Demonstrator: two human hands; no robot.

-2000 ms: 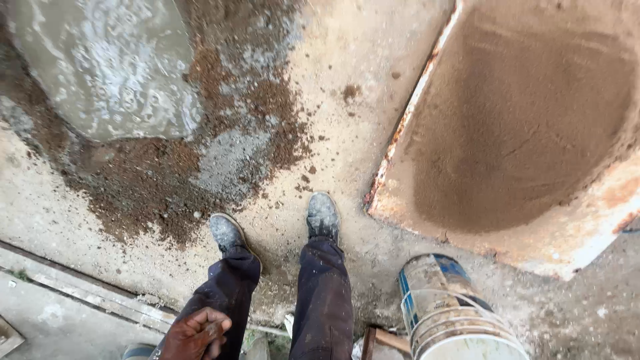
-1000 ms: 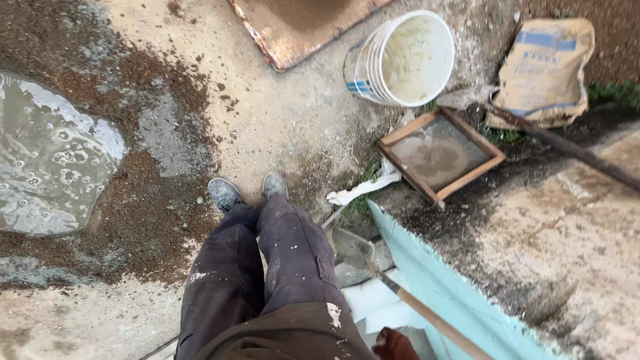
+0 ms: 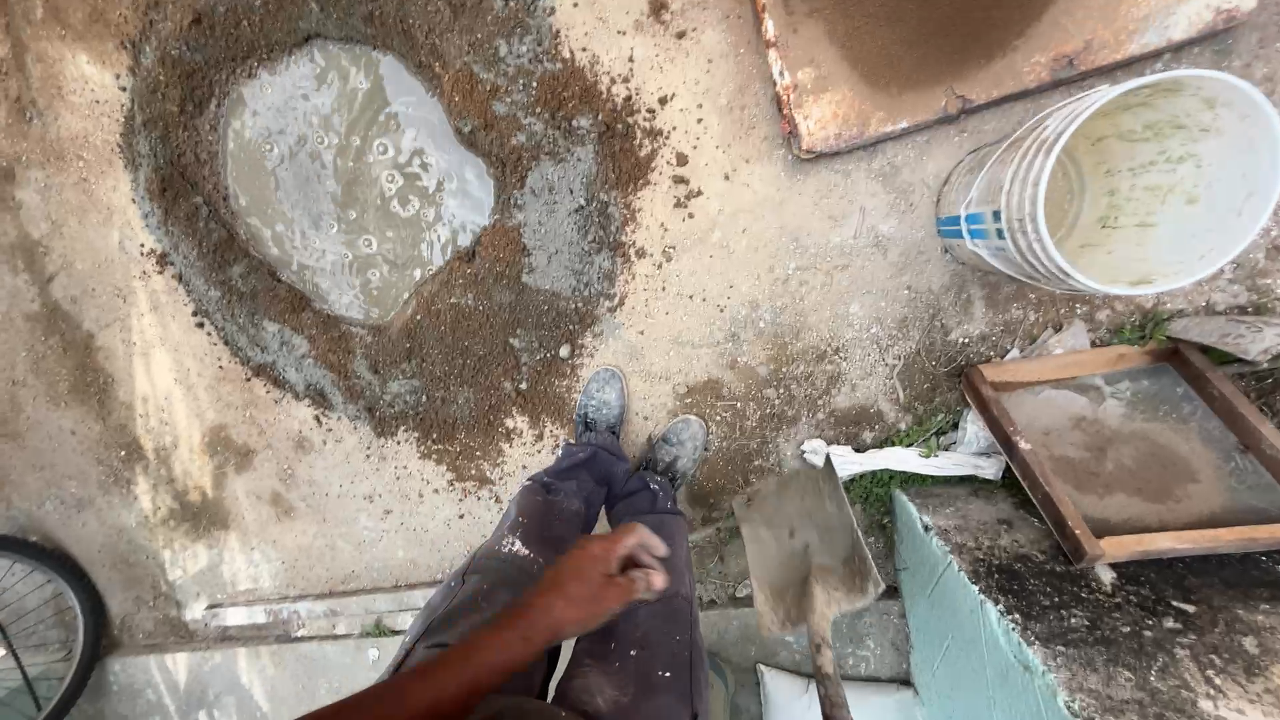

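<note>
My left hand (image 3: 605, 580) hangs in front of my thighs with its fingers curled; nothing shows in it. My right hand is out of view. A shovel (image 3: 808, 545) with a worn metal blade and wooden handle stands to the right of my legs, its handle running off the bottom edge. Whether a hand is on that handle is hidden. Ahead and to the left of my shoes, a ring of brown sand and grey powder (image 3: 470, 345) surrounds a pool of cloudy water (image 3: 350, 180) with bubbles on it.
At the right are a white plastic bucket (image 3: 1065, 200), a wood-framed sieve (image 3: 1130, 545) and a rusty sheet (image 3: 900, 115) bearing fine sand. A pale turquoise wall (image 3: 960, 610) rises near the shovel. A bicycle wheel (image 3: 85, 600) is at the lower left. White cloth (image 3: 910, 461) lies by the sieve.
The view has swung back toward the pool. My left hand has come into view over my legs. The shovel, lying low at the right a second ago, now shows its blade higher beside my legs.
</note>
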